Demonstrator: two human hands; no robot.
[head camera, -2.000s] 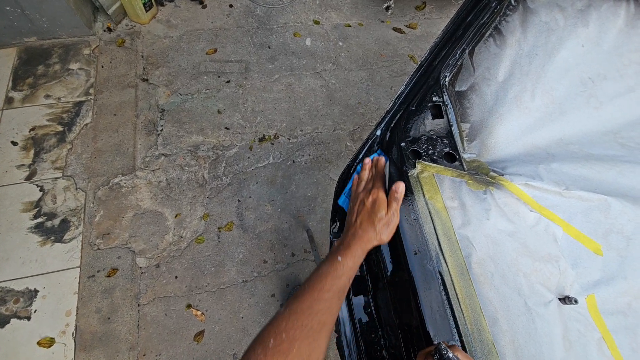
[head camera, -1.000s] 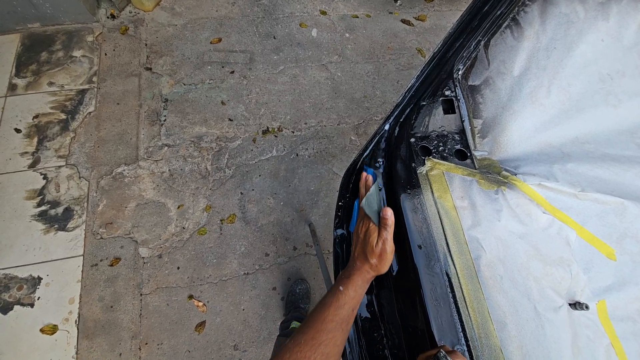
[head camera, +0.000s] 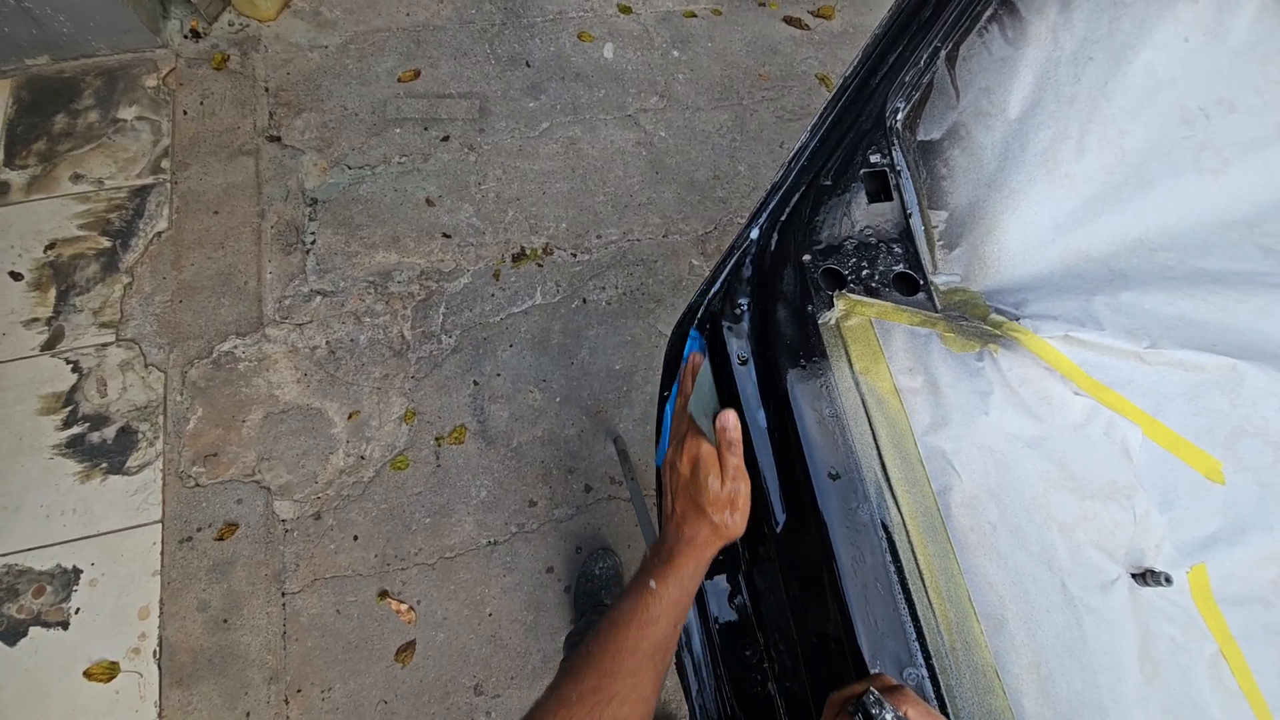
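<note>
My left hand (head camera: 705, 480) lies palm down on the wet black edge of a car door (head camera: 760, 430), fingers pointing up the frame and thumb apart. Under its fingers it presses a thin grey sheet (head camera: 706, 395), which looks like sandpaper. A blue piece (head camera: 693, 345), perhaps a pad, shows at the fingertips and along the outer side of the fingers. At the bottom edge, my right hand (head camera: 880, 695) is mostly cut off; its fingers are curled around a shiny dark object (head camera: 878, 706) that I cannot identify.
White masking sheeting (head camera: 1080, 450) covers the door's middle, held by yellow tape (head camera: 905, 440). A metal stud (head camera: 1152, 578) pokes through it. Holes (head camera: 905, 283) open near the window corner. A shoe (head camera: 598, 580) and a dark rod-like thing (head camera: 632, 480) are beside the door on leaf-strewn concrete (head camera: 450, 380).
My left hand has moved down along the door edge since the earliest frame. The grey sheet, hidden there, now shows between thumb and fingers. A shoe has come into view.
</note>
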